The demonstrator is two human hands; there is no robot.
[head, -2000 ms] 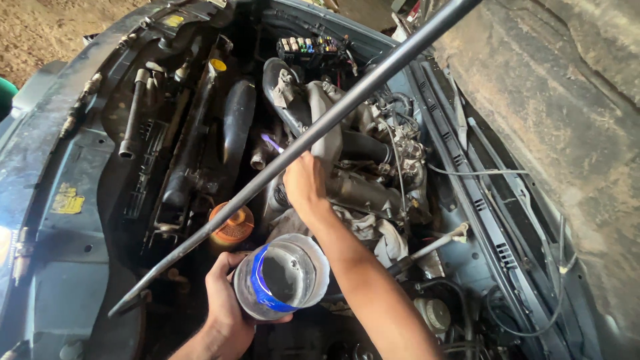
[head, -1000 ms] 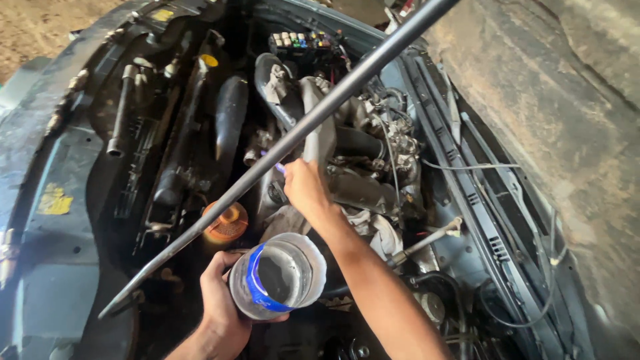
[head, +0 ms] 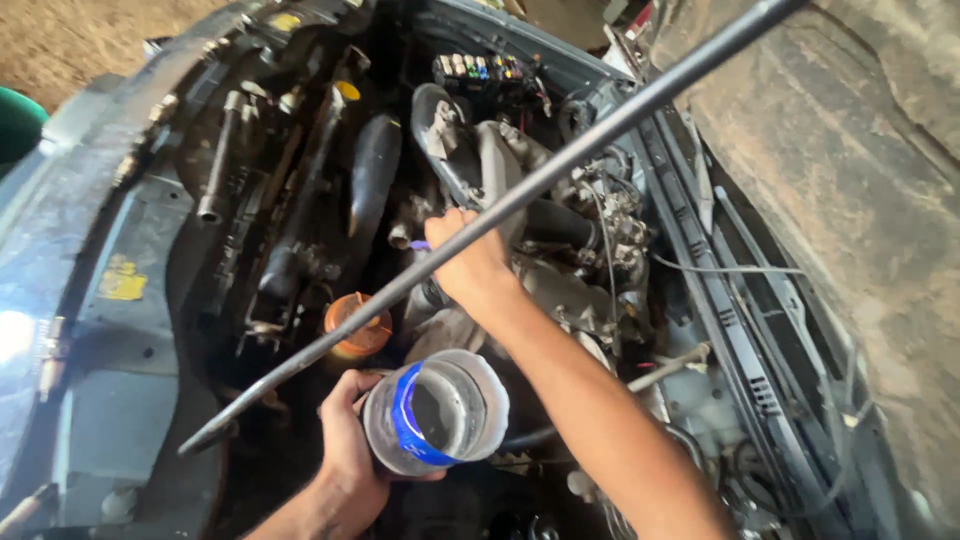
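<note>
My left hand (head: 356,442) grips a cut-off clear plastic bottle (head: 382,431) with a blue band, its wide opening facing up; liquid seems to be inside. Further into the engine bay, my right hand (head: 472,259) is closed around a slim tool whose purple end (head: 420,244) shows at the fingers; the rest of it is hidden. The hand is beside a metal pipe opening (head: 400,235) and the grey intake pipes (head: 501,165). An orange-capped reservoir (head: 358,324) stands left of the bottle.
A metal hood prop rod (head: 555,169) crosses diagonally above my right hand. The raised hood (head: 840,150) hangs at the right. A socket extension bar (head: 219,157) lies near the front panel. Coloured fuses sit in an uncovered fuse box (head: 478,67) at the back. A cable (head: 735,268) spans the right side.
My right hand stays by the pipes with the purple-ended tool, shifted only slightly. My left hand keeps hold of the cut bottle.
</note>
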